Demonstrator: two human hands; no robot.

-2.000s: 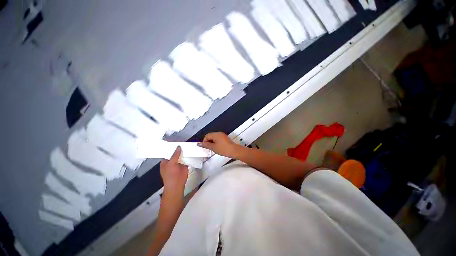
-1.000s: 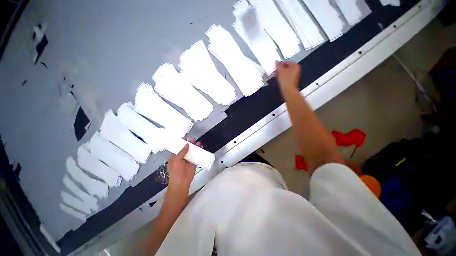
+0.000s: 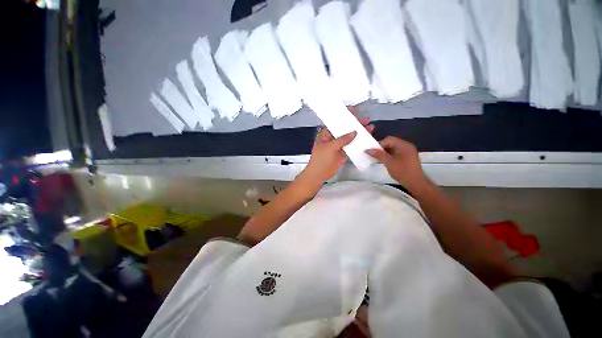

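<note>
My left hand (image 3: pixel 328 156) holds a white cut piece (image 3: pixel 344 125) with the thumb on top, above the dark strip near the table edge. My right hand (image 3: pixel 398 158) pinches the lower right end of the same piece. The far end of the piece overlaps the fanned row of white pieces (image 3: pixel 270 72), so where it ends cannot be told. The row lies on the grey sheet (image 3: pixel 142 49), with narrower pieces at the left end. Fingers under the piece are partly hidden.
The white table rail (image 3: pixel 218 169) runs across in front of my body. A lone white strip (image 3: pixel 106 127) lies near the left table end. Yellow crates (image 3: pixel 135 228) stand at lower left. A red cloth (image 3: pixel 511 237) is at lower right on the floor side.
The view has turned and shifted toward the left table end. My right hand has come back from the row to the piece in my left hand and now grips its end.
</note>
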